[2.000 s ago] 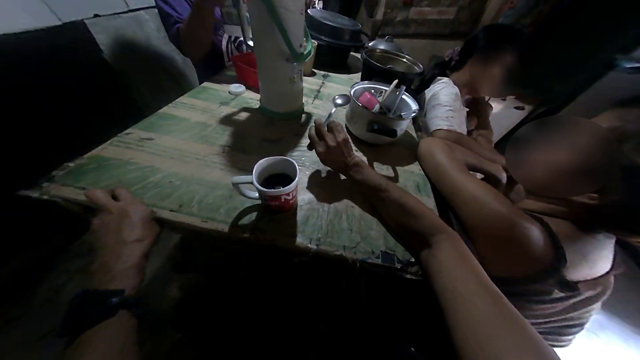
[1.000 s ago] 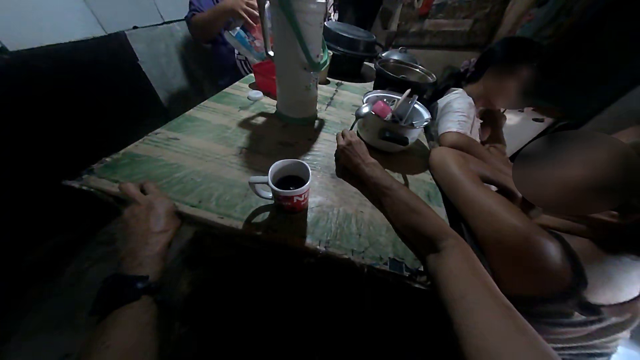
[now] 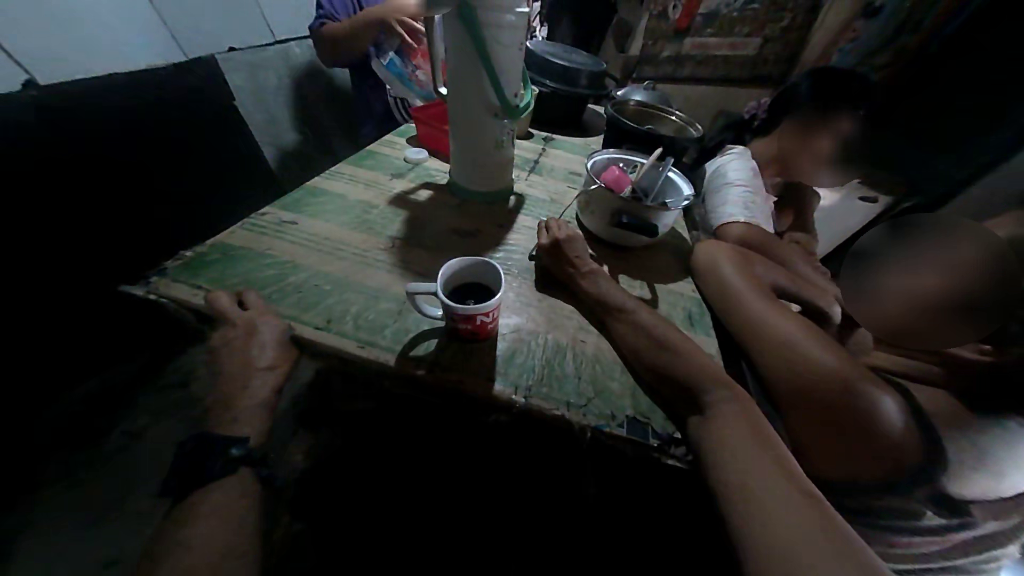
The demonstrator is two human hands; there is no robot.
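My right hand (image 3: 566, 254) is closed around the handle of a metal spoon (image 3: 570, 203), just left of a metal pot (image 3: 632, 210) that has a pink item and utensils in it. The spoon's bowl end is up near the pot's rim. My left hand (image 3: 250, 332) rests on the near left edge of the wooden table (image 3: 320, 232), fingers over the edge, holding nothing that I can see. Between my hands a white and red mug (image 3: 473, 320) stands upright with dark liquid in it, its handle to the left.
Behind the mug stands a tall white flask (image 3: 480, 112) with a green handle. A white lid (image 3: 415, 155) and a red container (image 3: 431, 128) are left of it. Dark pots (image 3: 652, 126) stand at the back right. Two people sit close on the right; another person stands behind the table.
My right hand, still on the spoon, has turned so that the spoon stands more upright beside the pot. The person behind the table now shows a colourful packet in the hands. The mug has not moved.
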